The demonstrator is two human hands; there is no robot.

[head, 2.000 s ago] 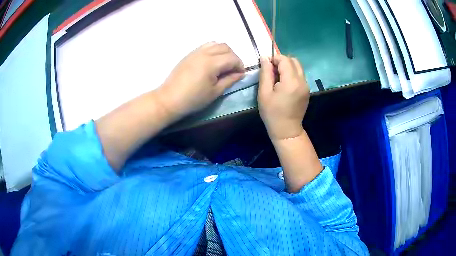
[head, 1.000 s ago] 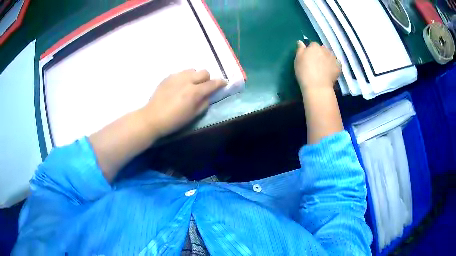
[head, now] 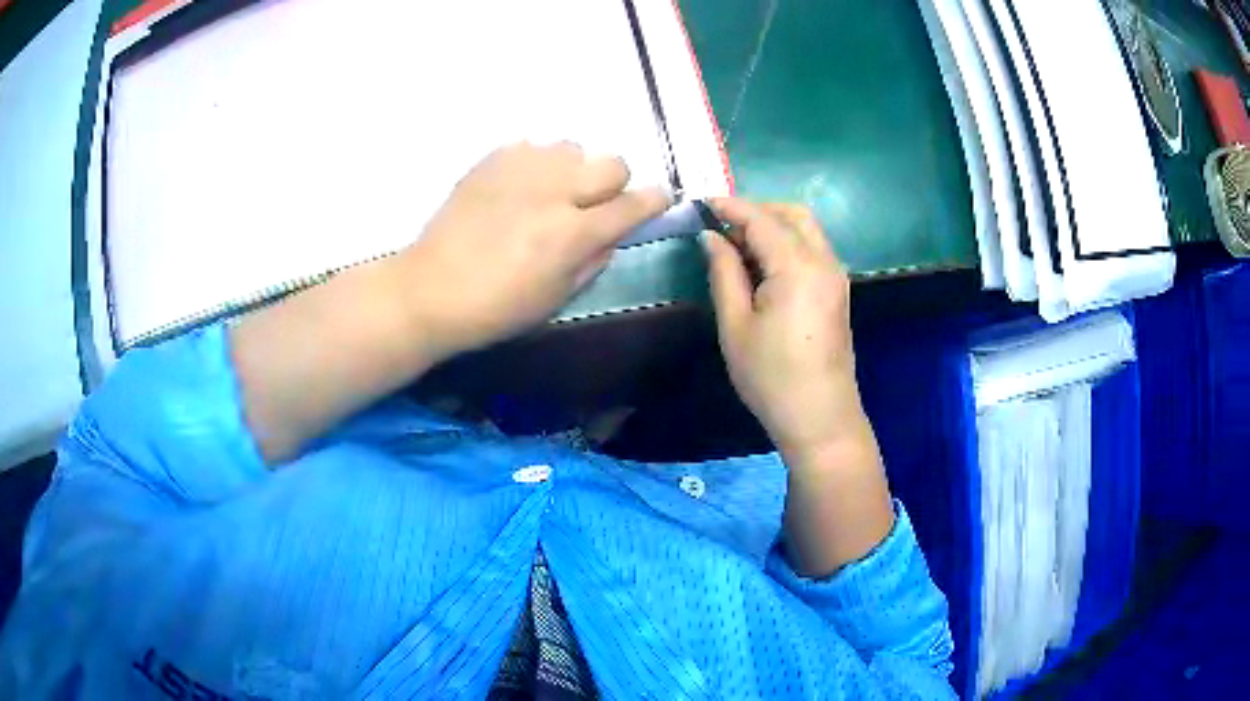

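The white black-bordered panel (head: 315, 151) lies flat in front of me, with a red edge showing along its right side. My left hand (head: 528, 240) rests on the panel's near right part, its fingertips pressed at the near right corner. My right hand (head: 781, 281) is at the same corner and grips a small black tool (head: 709, 215) between thumb and fingers. The tool's tip is close to my left fingertips. A thin pale line of tape (head: 750, 69) runs over the green mat, up and away from the corner. Most of the tool is hidden by my right fingers.
Stacked white sheets (head: 1083, 151) with a black-bordered one on top lie at the right. A tape roll (head: 1232, 199) and a red piece (head: 1221, 107) are at the far right. A blue bin (head: 1120, 479) with white sleeves stands below. Another white sheet (head: 39, 233) lies at the left.
My right hand first left the corner for the mat near the stacked sheets, then returned holding the black tool. My left hand has stayed near the corner.
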